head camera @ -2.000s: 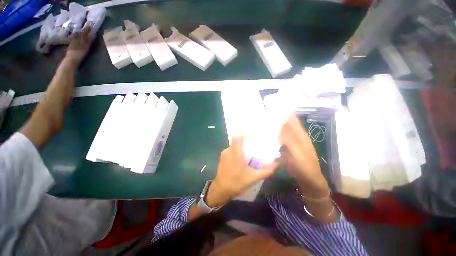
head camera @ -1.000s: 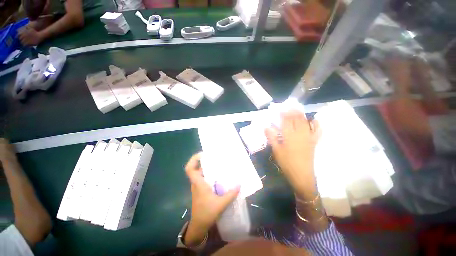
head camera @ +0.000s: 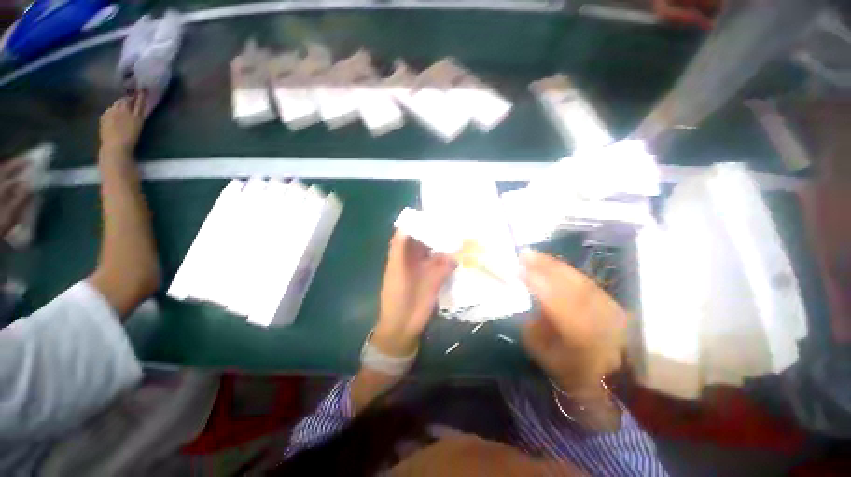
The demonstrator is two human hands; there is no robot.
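Note:
A bright white item (head camera: 490, 296), a carton or folded paper, is between my hands; glare hides its shape and print. My left hand (head camera: 412, 284) pinches its left side. My right hand (head camera: 577, 321) is at its right edge, fingertips partly lost in glare but closed on it. Behind it a long white strip or stack (head camera: 455, 194) lies on the green surface. The leaflet pile (head camera: 606, 177) is overexposed, beyond my right hand. A tight row of closed white boxes (head camera: 252, 250) stands at left.
Several open cartons (head camera: 359, 98) lie on the far lane past the white divider (head camera: 364, 170). A large white stock of cartons (head camera: 718, 289) is at right, near a slanting post (head camera: 709, 70). A neighbour's hand (head camera: 123, 126) touches a bagged item (head camera: 151, 56). Small white pieces (head camera: 453, 348) lie nearby.
My right hand has left the leaflet pile and come back to the white item. My left hand has moved slightly right and up in view. The neighbour's arm now reaches the bagged item.

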